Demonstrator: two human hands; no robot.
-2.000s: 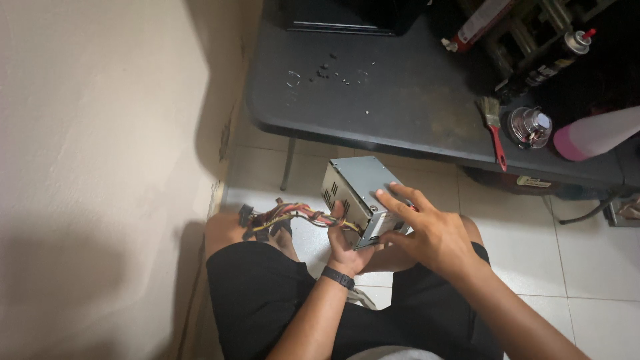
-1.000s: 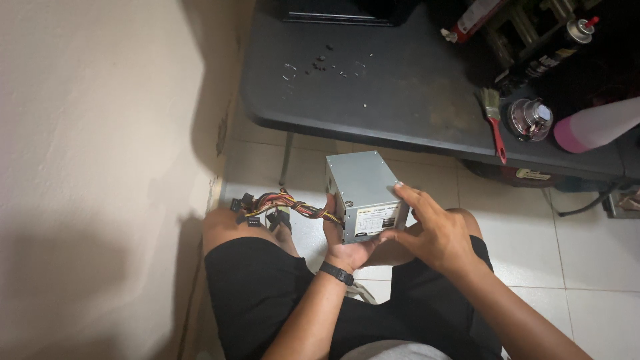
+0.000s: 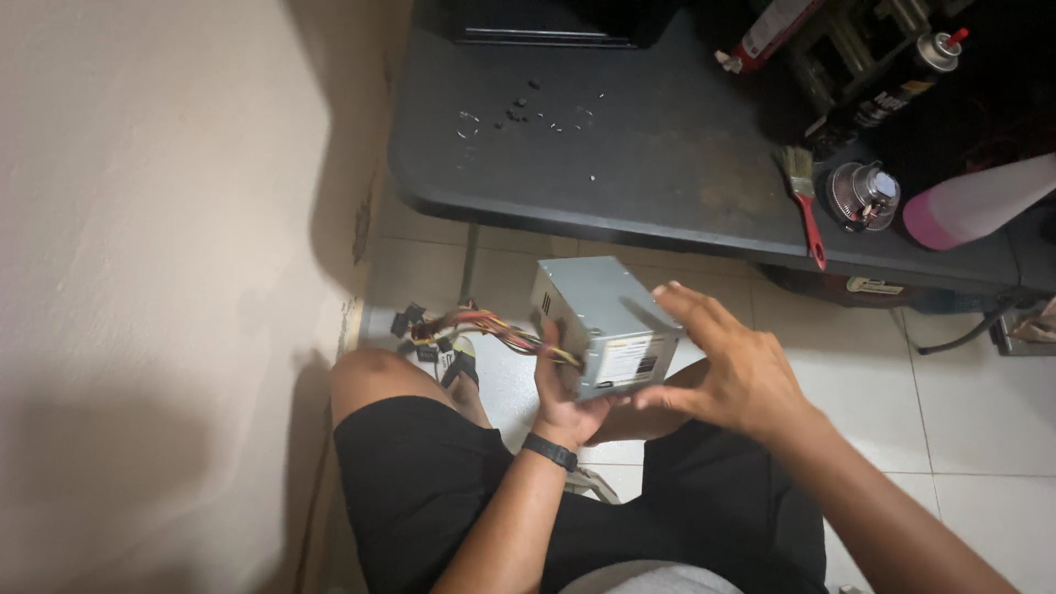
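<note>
A grey metal computer power supply unit (image 3: pixel 606 297) is held above my lap, its labelled side facing me and to the right. My left hand (image 3: pixel 569 404) grips it from below and at the left, with a black band on the wrist. From its left side a bundle of red, yellow and black cables (image 3: pixel 495 328) runs out to dark connectors (image 3: pixel 410 320) over my knee area. My right hand (image 3: pixel 730 363) is at the unit's right side with thumb and fingers spread; whether the fingertips touch the casing, I cannot tell.
On the dark table (image 3: pixel 660 190) lie small screws (image 3: pixel 516 115), a red-handled paintbrush (image 3: pixel 804 206), a round metal cooler with a fan (image 3: pixel 864 196), a spray can (image 3: pixel 899 82) and a bottle with pink liquid (image 3: pixel 978 202). A wall (image 3: pixel 165 247) stands close on the left.
The power supply has been turned in my left hand, so its labelled side, not readable two seconds ago, now shows. My right hand has opened wider and moved off its top.
</note>
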